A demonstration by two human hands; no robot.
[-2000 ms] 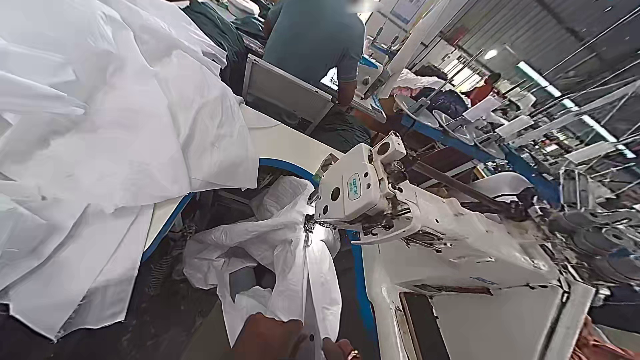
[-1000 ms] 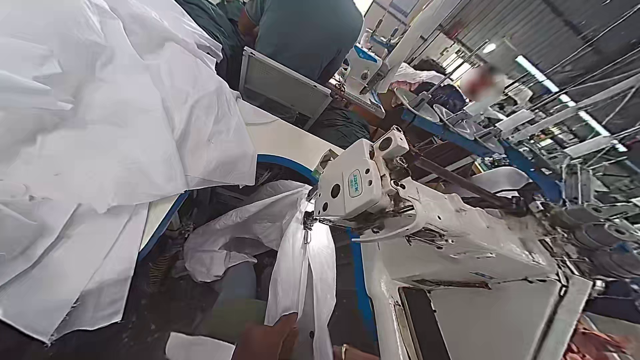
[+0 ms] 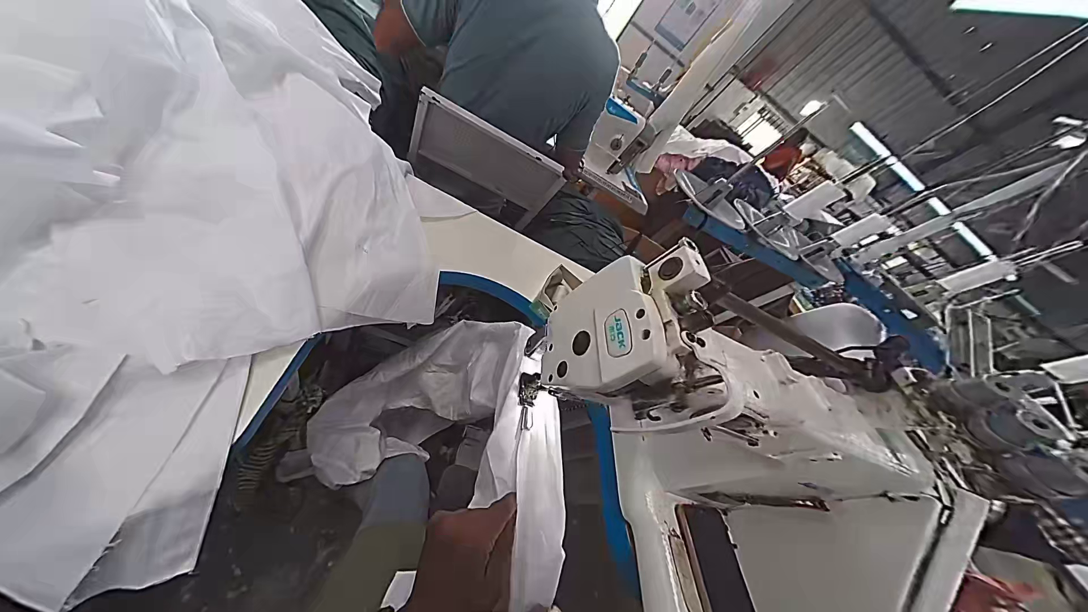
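A white Jack industrial sewing machine (image 3: 608,331) stands right of centre, its needle area over a strip of white fabric (image 3: 535,501). The cloth passes under the presser foot and hangs down toward me, with a bunched part to the left. My left hand (image 3: 466,552) is at the bottom centre, its fingers closed on the left edge of the strip just below the foot. My right hand is out of sight; at most a sliver shows at the bottom edge by the strip.
A large pile of white cloth (image 3: 195,187) covers the table on the left. The blue-edged table opening (image 3: 616,510) curves round the machine. Beyond it, a person in a dark teal shirt (image 3: 527,68) is beside a grey-framed panel (image 3: 484,149) and another sewing machine (image 3: 614,136).
My left hand has shifted slightly upward along the strip. My right hand, visible at the bottom two seconds ago, has dropped out of sight. The bunched cloth hangs further left, uncovering my lap.
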